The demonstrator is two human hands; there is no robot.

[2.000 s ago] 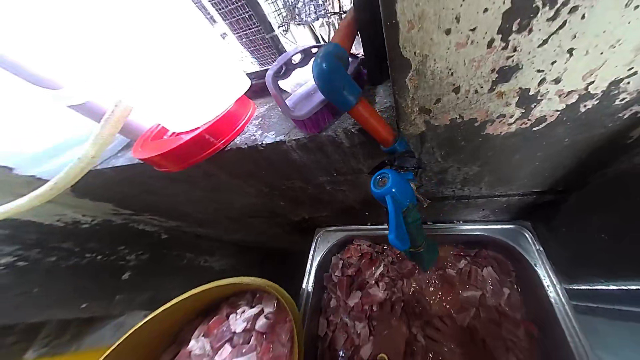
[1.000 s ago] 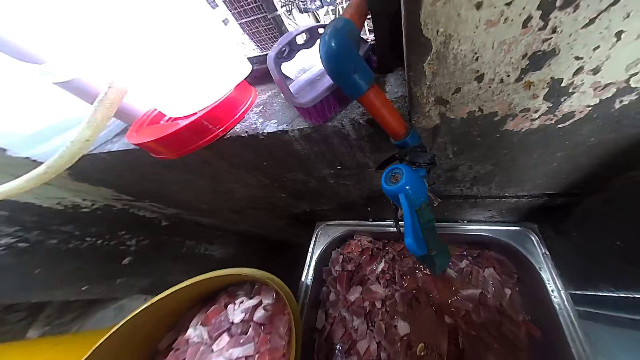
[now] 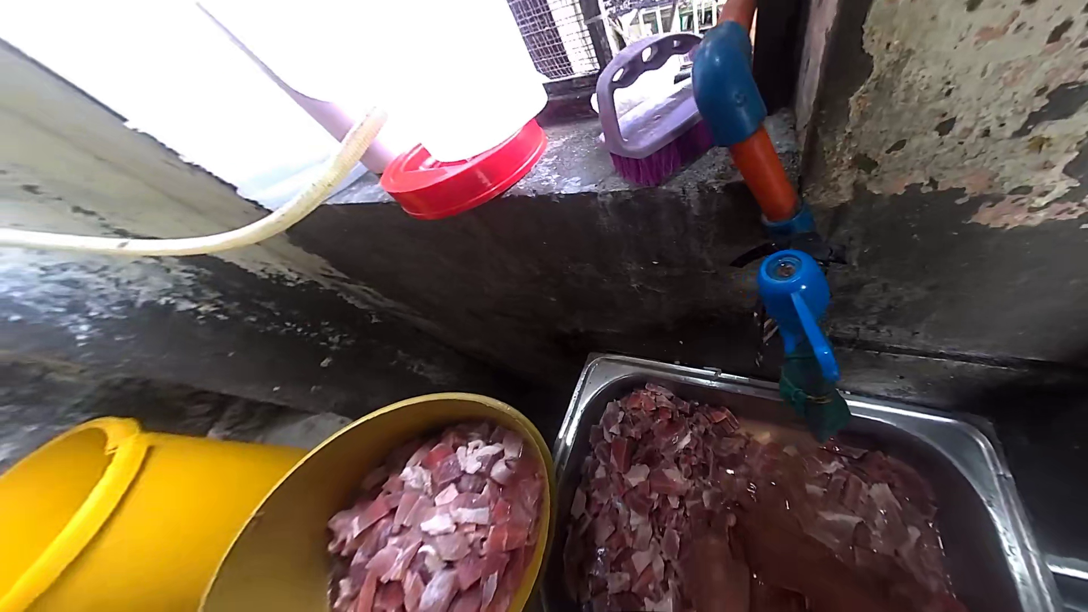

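Observation:
Neither of my hands shows plainly. Smooth brownish shapes at the bottom of the steel basin [image 3: 990, 476] may be hands under cloudy red water, but I cannot tell. Cut pieces of raw meat [image 3: 637, 484] fill the basin's left part, and more lie submerged at its right. Above its back rim hangs a blue plastic tap [image 3: 795, 293] with green cloth or mesh [image 3: 814, 399] tied around the spout. To the left, a round yellow tub [image 3: 280, 518] holds paler pink and white chunks of raw meat [image 3: 450, 527].
Another yellow container [image 3: 170, 510] lies tilted at the lower left. On the ledge [image 3: 569, 161] are a red plastic lid or rim [image 3: 467, 178] and a purple scrubbing brush [image 3: 650, 119]. A pale hose [image 3: 246, 234] crosses the left side. An orange pipe [image 3: 765, 174] runs down beside the peeling wall [image 3: 960, 119].
The meat pieces in the basin have shifted, and cloudy red water now shows more plainly among them. More of the yellow container at the left shows as the view moves.

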